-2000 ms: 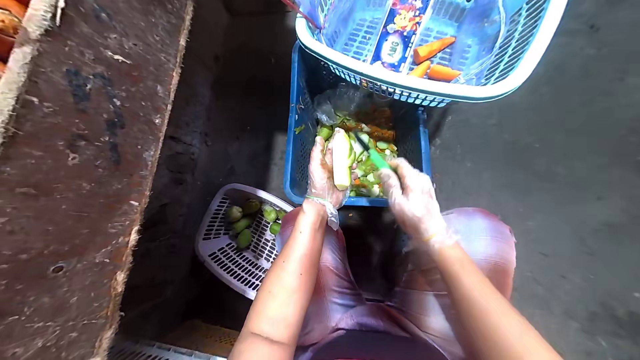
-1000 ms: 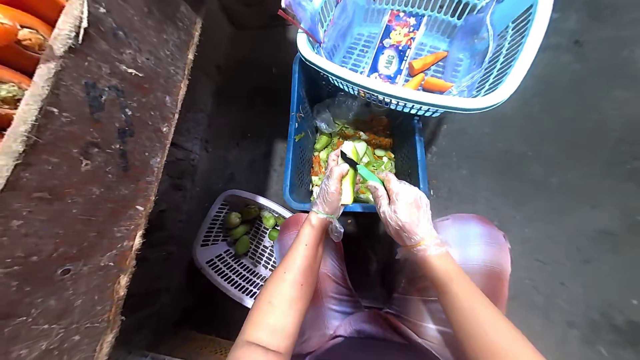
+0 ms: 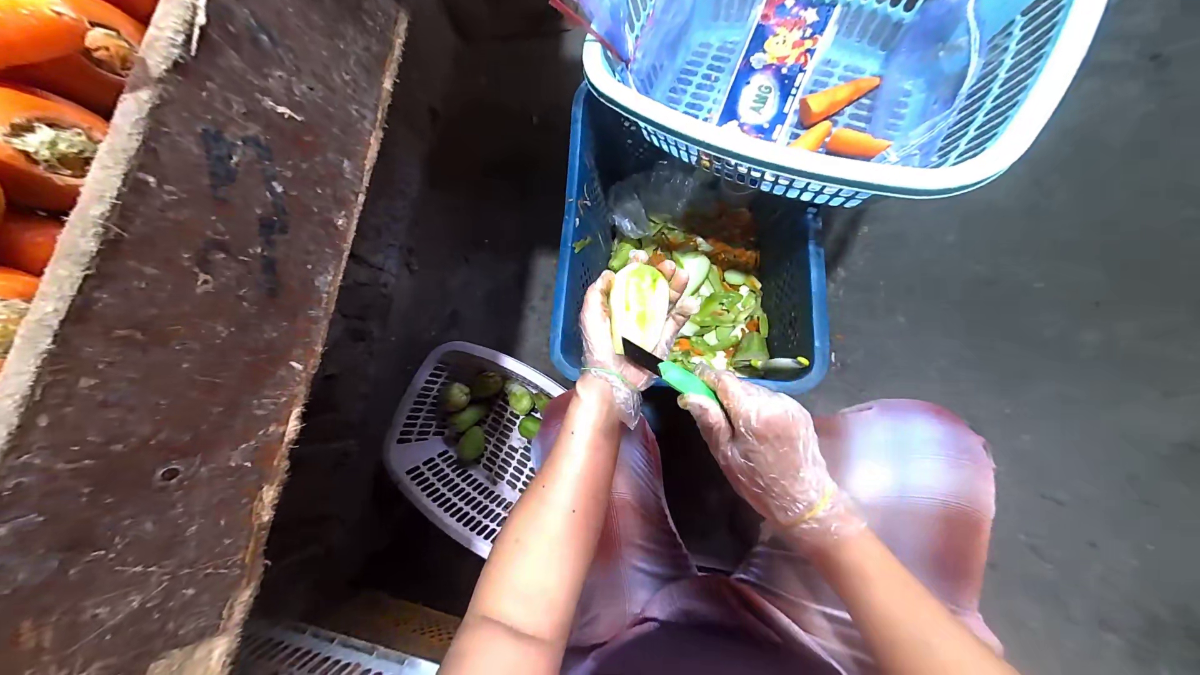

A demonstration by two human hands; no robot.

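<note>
My left hand (image 3: 600, 328), in a clear plastic glove, holds a pale, peeled green vegetable or fruit (image 3: 640, 305) above a blue plastic bin (image 3: 561, 309). My right hand (image 3: 764, 441), gloved likewise, grips the green handle of a knife (image 3: 689, 380). The dark blade touches or lies very near the lower end of the held piece. Beneath, green and orange peelings (image 3: 727, 314) lie in the bin, with a second, pale slim tool or piece (image 3: 778, 364) near its front edge. Several whole green ones (image 3: 472, 443) sit in a white slotted basket (image 3: 422, 469) to the left.
A light blue basket (image 3: 994, 173) overhangs the bin's far side, holding carrot pieces (image 3: 839, 100), plastic film and a printed packet (image 3: 773, 70). On the left runs a worn wooden board (image 3: 187, 319), with large orange produce (image 3: 47, 150) beyond it. Grey floor (image 3: 1012, 309) lies at right.
The knife has shifted from the upper part of the pale piece to its lower end. The piece's broad pale face now shows more, and my left fingers are spread behind it.
</note>
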